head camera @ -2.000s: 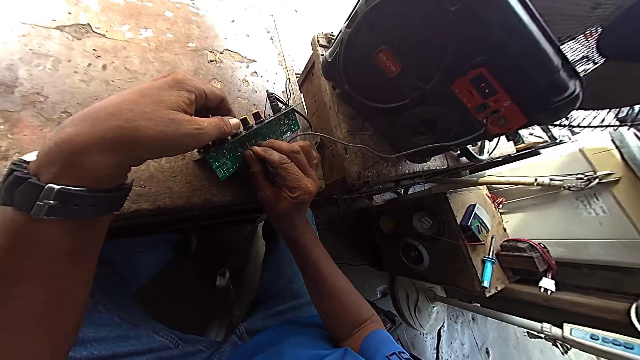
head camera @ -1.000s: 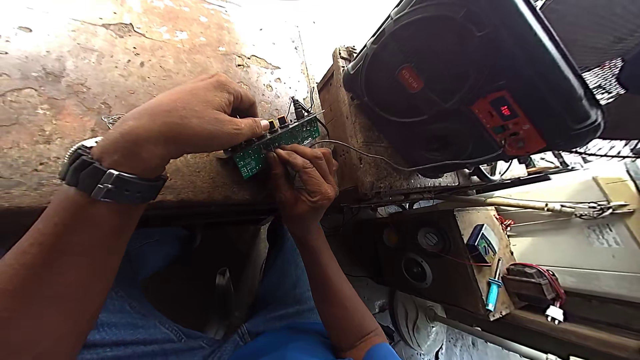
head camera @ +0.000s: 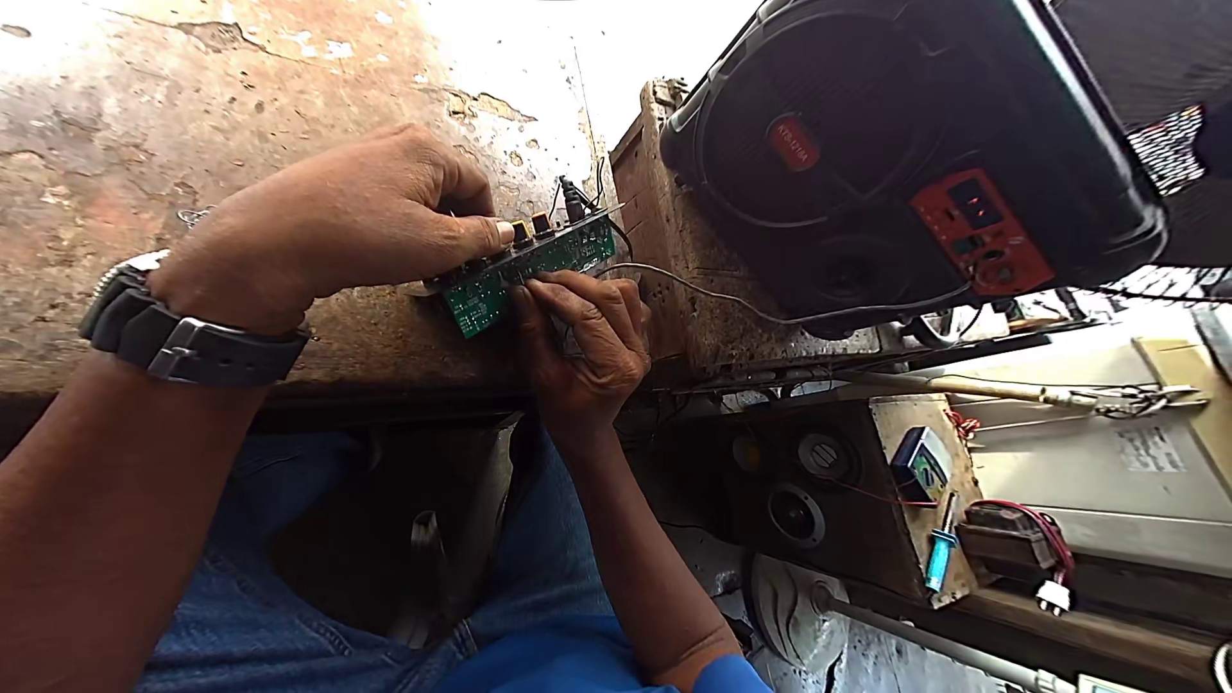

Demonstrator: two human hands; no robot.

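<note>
A green circuit board is held tilted at the edge of a worn wooden bench. Along its upper side runs a row of control knobs with yellowish tops. My left hand, with a black-strapped watch on the wrist, has its thumb at one knob; its other fingers are partly hidden behind the board. My right hand pinches the lower edge of the board with thumb and fingertips. A black plug stands at the board's right end, and a thin grey cable runs from near there toward the speaker.
A large black speaker with a red lit panel stands at the right. Below it are a wooden speaker box, a small blue box, a blue-handled soldering iron and a transformer with red wires. The bench has a chipped surface.
Both hands keep hold of the board in much the same pose. Red digits show on the speaker's panel, which looked dark two seconds ago.
</note>
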